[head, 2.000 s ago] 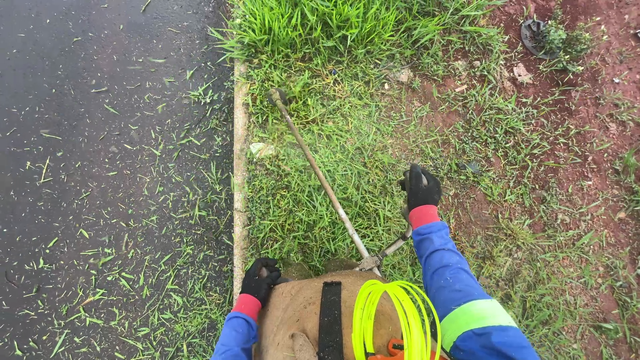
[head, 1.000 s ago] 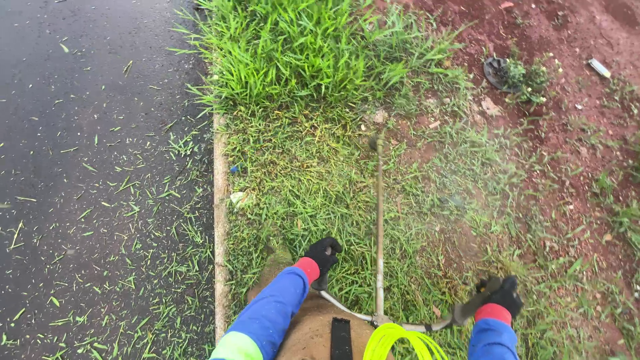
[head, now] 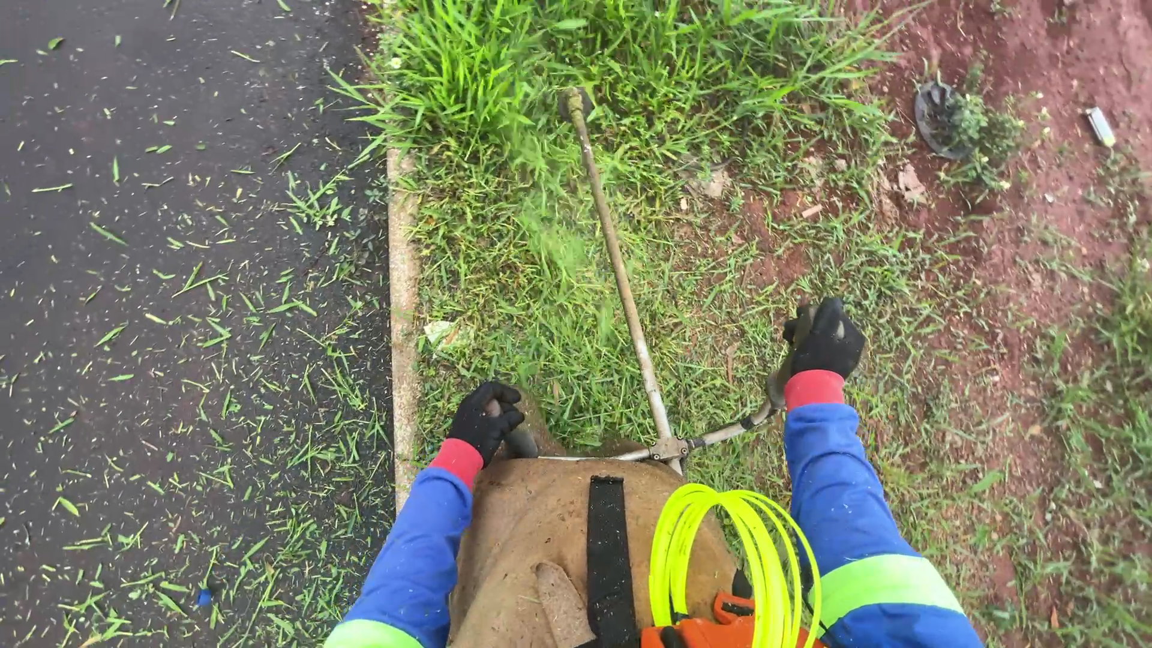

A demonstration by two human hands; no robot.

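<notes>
My left hand (head: 487, 419), in a black glove, is closed round the left grip of a string trimmer's handlebar, low at centre-left. My right hand (head: 823, 337), gloved alike, grips the right end of the bar, farther forward. From the handlebar clamp the trimmer's shaft (head: 621, 270) runs up and slightly left. Its cutting head (head: 576, 103) is at the lower edge of the tall grass. A coil of bright yellow trimmer line (head: 688, 540) hangs in front of my leather apron (head: 522, 531), over an orange part (head: 702, 634).
A concrete curb (head: 403, 270) parts the grass from dark asphalt (head: 180, 270) strewn with clippings. Tall grass (head: 477, 63) stands ahead. On the red soil at right lie a dark round object (head: 936, 120) and a small whitish item (head: 1100, 127). A pale scrap (head: 441, 333) lies by the curb.
The trimmer head has swung left from a second ago, and its shaft now leans left. My right hand has moved forward, while my left hand has moved left and back. Both hands stay on the handlebar.
</notes>
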